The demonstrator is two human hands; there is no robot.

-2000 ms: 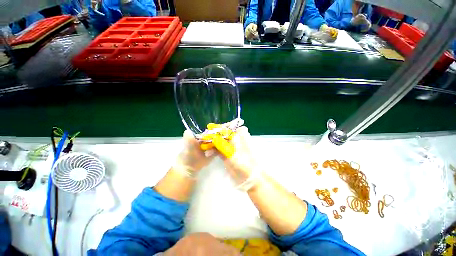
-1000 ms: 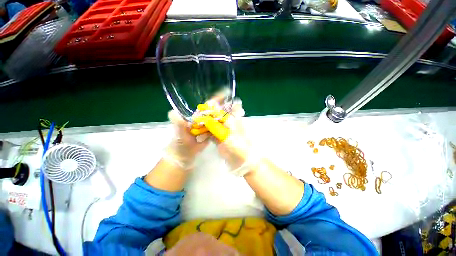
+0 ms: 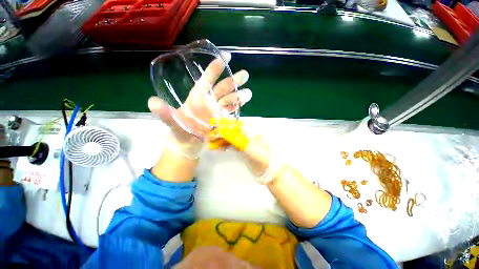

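A clear plastic part (image 3: 162, 79) with a rounded, heart-like outline is held up over the green belt, tilted to the left. My right hand (image 3: 247, 144), with yellow finger cots and a thin glove, grips its lower end. My left hand (image 3: 202, 102), in a thin translucent glove, is behind the part with palm up and fingers spread. It shows through the clear plastic; whether the palm touches the part cannot be told.
Red trays (image 3: 142, 23) stand beyond the belt (image 3: 315, 89). On the white bench, a white fan (image 3: 92, 147) and cables (image 3: 63, 173) are at left, rubber bands (image 3: 386, 173) at right. A metal post (image 3: 430, 84) rises at right. A blue sleeve (image 3: 13, 205) shows at the left edge.
My left hand has opened from around the part's lower end and spread its fingers behind it. The part has tilted left. The view has shifted, and a blue sleeve has appeared at left.
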